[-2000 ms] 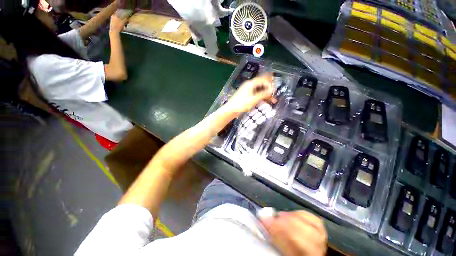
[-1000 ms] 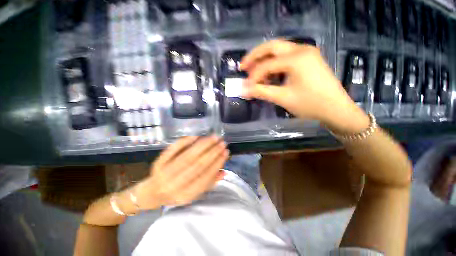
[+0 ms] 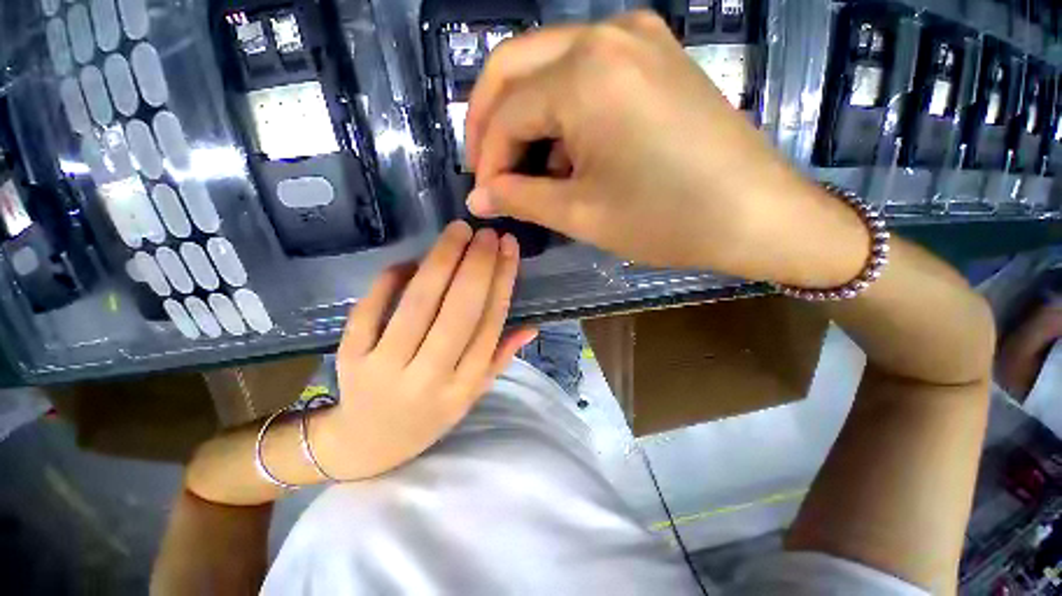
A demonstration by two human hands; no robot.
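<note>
A black phone housing lies in a pocket of the clear blister tray. My right hand pinches thumb and finger over the housing's lower part. A small pale adhesive pad shows at the fingertips, mostly hidden. My left hand is palm down, holding nothing, its fingertips at the housing's lower end. The housing to the left bears an oval pad below its pale rectangle. The sticker sheet with rows of grey-white ovals lies across the tray further left.
Another housing is at the far left, and one is partly behind my right hand. A second blister tray of housings lies at the right. An open cardboard box is below the bench edge. Part of another person's arm shows at the right edge.
The view has turned down and come closer to the trays. My left hand left the sticker sheet and came up to the housing's lower end. My right hand moved from the pale rectangle to the lower part.
</note>
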